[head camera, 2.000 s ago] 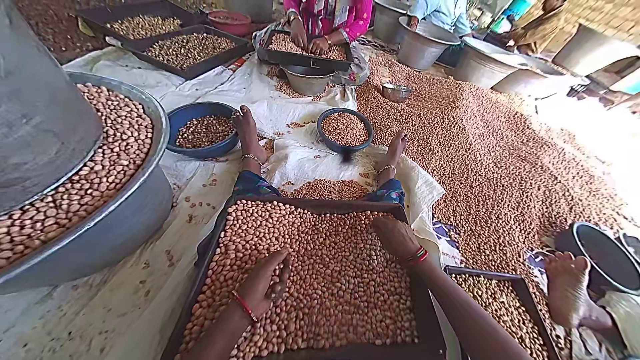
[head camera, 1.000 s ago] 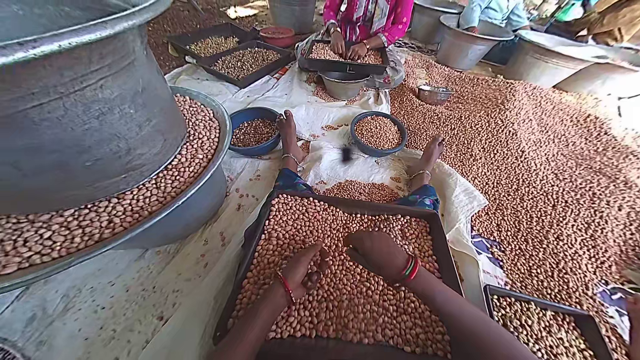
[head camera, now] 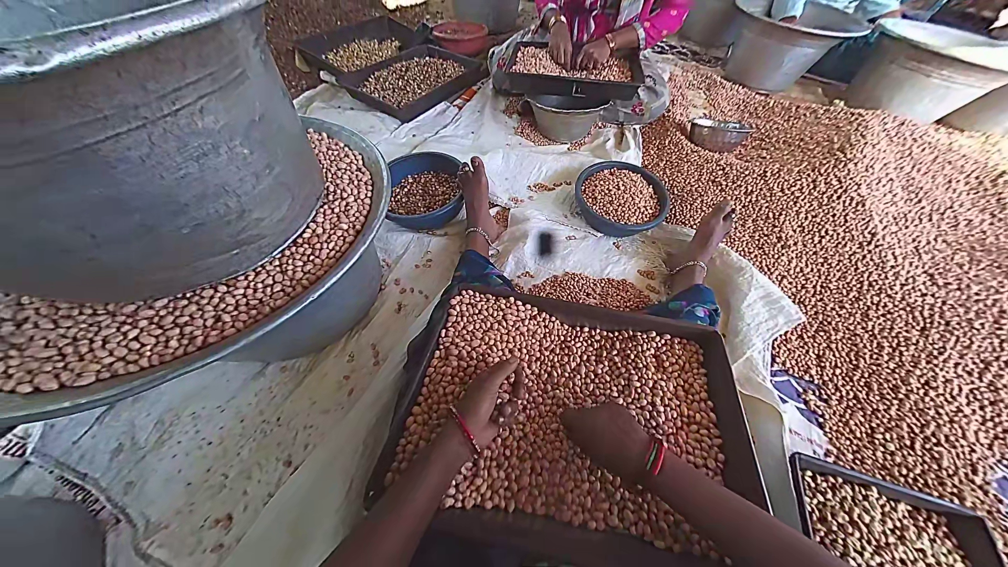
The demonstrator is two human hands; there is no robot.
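A dark rectangular tray (head camera: 740,425) full of reddish-brown shelled nuts (head camera: 543,472) lies between my outstretched legs. Over its left half is my left hand (head camera: 490,400), thumb and fingers bent and partly apart; whether a nut sits between them is unclear. My right hand (head camera: 606,437) is curled, knuckles up, low over the nuts at the middle right; its fingertips and anything in them are hidden. Beyond the tray, a small pile of nuts (head camera: 587,291) lies on the white sheet. Blue bowls of nuts stand beside my feet, one at left (head camera: 398,169) and one at right (head camera: 661,185).
A large metal basin (head camera: 346,291) of nuts, with a metal pot (head camera: 150,157) on it, stands at left. Spread nuts (head camera: 906,276) cover the right side, near another tray (head camera: 972,524). Across from me a person in pink handles nuts in a tray (head camera: 575,85).
My hands were farther apart two seconds ago and have come closer together over the tray. The view has swung left, showing more of the metal pot.
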